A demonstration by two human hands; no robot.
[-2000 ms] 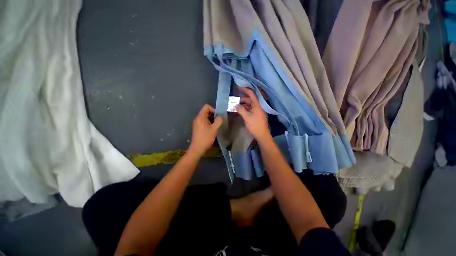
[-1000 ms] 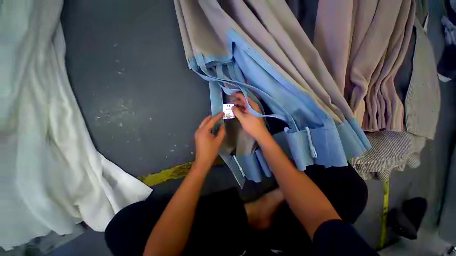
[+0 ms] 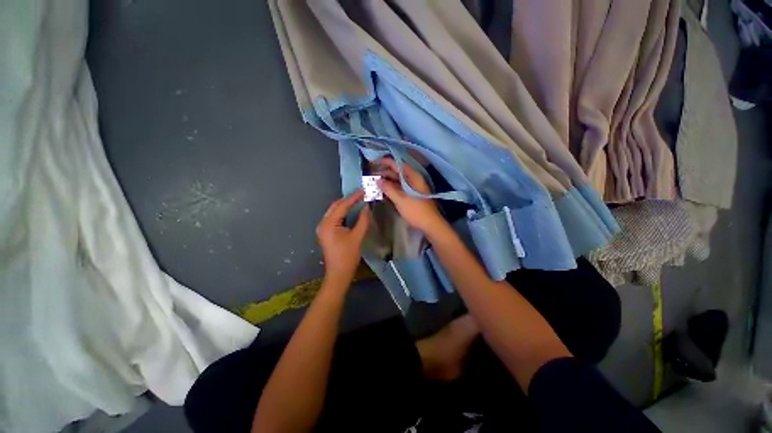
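A small white label with dark print (image 3: 372,188) is between my hands at the blue edge of the curtain. My right hand (image 3: 408,196) pinches the label at its right side. My left hand (image 3: 341,237) is at the label's lower left, thumb and forefinger near the blue strip; whether it grips the strip or label is unclear. The taupe-beige curtain (image 3: 440,76) runs up from its blue hem (image 3: 537,224), which is partly folded open with loose blue straps (image 3: 423,154) hanging across. Small white strips (image 3: 515,232) show on the hem.
A white curtain (image 3: 118,279) lies at the left. A beige-pink curtain (image 3: 605,93) lies at the right over patterned cloth (image 3: 656,241). Yellow tape (image 3: 288,302) marks the dark grey floor (image 3: 203,152). A dark object (image 3: 701,345) is at the lower right, beside my dark-clothed legs.
The view has shifted, so the curtains and hands appear further left. The hands stay at the label, with the left hand now just below its left edge.
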